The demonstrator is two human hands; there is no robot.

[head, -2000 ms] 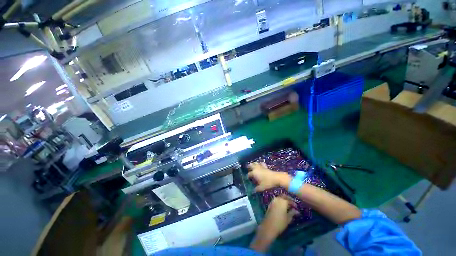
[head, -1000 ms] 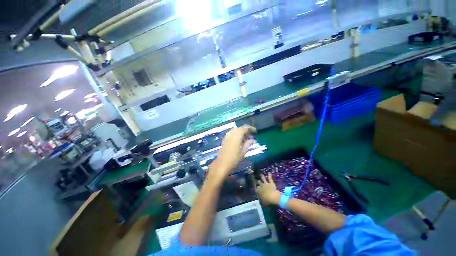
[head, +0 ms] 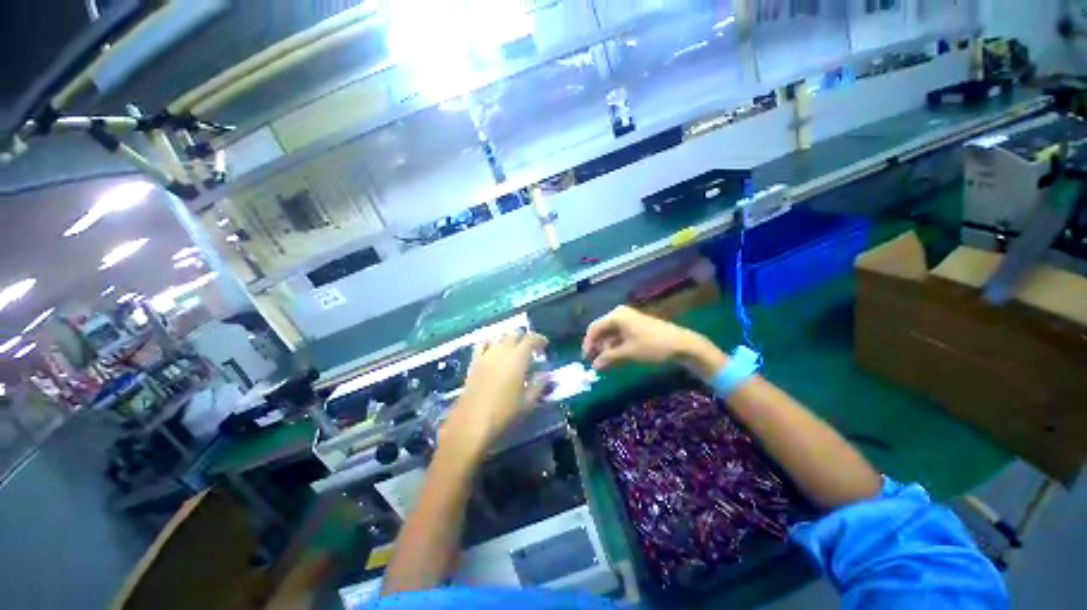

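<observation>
The white bench machine [head: 554, 554] stands in front of me, with a shiny feed rail [head: 570, 381] across its top. My left hand [head: 503, 372] is over the rail, fingers bent down; what it holds, if anything, is hidden. My right hand [head: 622, 338], with a light blue wrist strap, is at the rail's right end with thumb and fingers close together; a part between them is too small to tell. The black tray [head: 640, 560] right of the machine holds a heap of purple components with shiny leads [head: 697, 483].
An open brown carton [head: 954, 340] stands at the right, another carton [head: 179, 560] low at the left. A blue bin [head: 805, 253] is at the back right. A blue coiled cord [head: 741, 292] hangs to my right wrist. A black tray [head: 697, 191] lies on the rear shelf.
My right hand has risen from the tray to the rail's right end. My left hand, over the tray earliest and then raised over the rail, is now lower and further left on the rail.
</observation>
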